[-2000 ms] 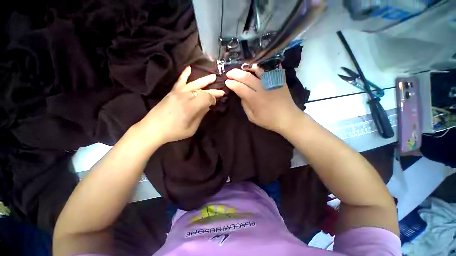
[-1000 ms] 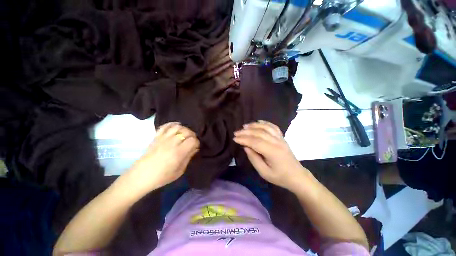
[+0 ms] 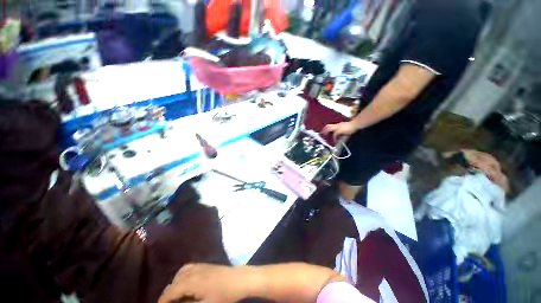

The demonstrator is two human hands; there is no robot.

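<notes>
Dark brown fabric (image 3: pixel 77 242) covers the left side and runs under the head of the white and blue sewing machine (image 3: pixel 237 133). My right hand (image 3: pixel 199 284) is at the bottom edge over the brown fabric, bent and partly cut off; its fingertips are hidden, so its grip cannot be told. My left hand is not in the picture. The frame is blurred.
Snips (image 3: pixel 249 186), a screwdriver (image 3: pixel 274 194) and a pink-purple phone (image 3: pixel 295 180) lie on the table (image 3: pixel 234 222). A person in dark clothes (image 3: pixel 403 94) stands at right, a hand near the table. A pink basket (image 3: pixel 240 77) stands behind the machine; a blue crate (image 3: pixel 436 254) holds pale cloth.
The view has swung up and to the right, showing the floor and a standing person. My left hand has left the picture. My right hand now shows at the bottom edge.
</notes>
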